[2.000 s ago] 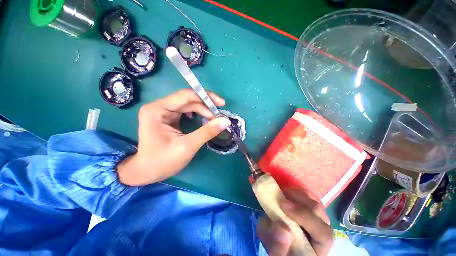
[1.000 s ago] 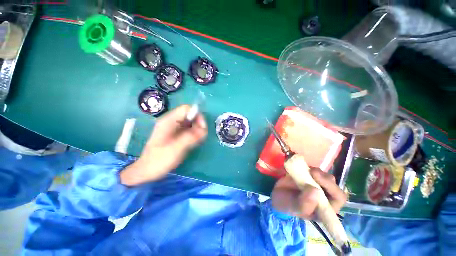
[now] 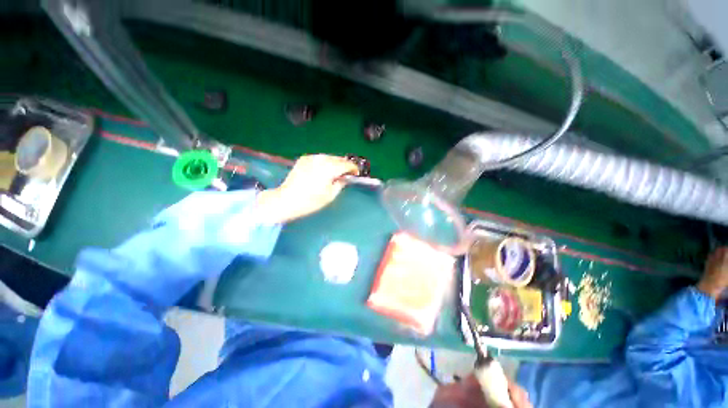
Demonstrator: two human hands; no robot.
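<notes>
My left hand [image 3: 311, 187] is stretched forward over the mat's far edge. It holds a black round housing [image 3: 358, 166] at its fingertips, and the silver tweezers [image 3: 363, 182] stick out to the right from the same hand. My right hand [image 3: 471, 393] is at the bottom edge, partly cut off, and grips the soldering iron [image 3: 493, 382], its dark tip pointing up beside the metal tray. The white holding pad [image 3: 339, 262] lies on the mat with no housing on it. The view is somewhat blurred.
A red-orange sponge block [image 3: 411, 283] lies right of the pad. A clear fume hood [image 3: 427, 215] on a ribbed hose stands behind it. A parts tray [image 3: 515, 340] is at right, another [image 3: 64, 187] far left. A green-flanged spool [image 3: 195, 169] stands left. Several dark units lie beyond. Another person's arm is far right.
My left hand has moved forward, now with a housing; the pad is bare. My right hand and the iron have moved lower in view. The view has shifted, showing more of the strip beyond.
</notes>
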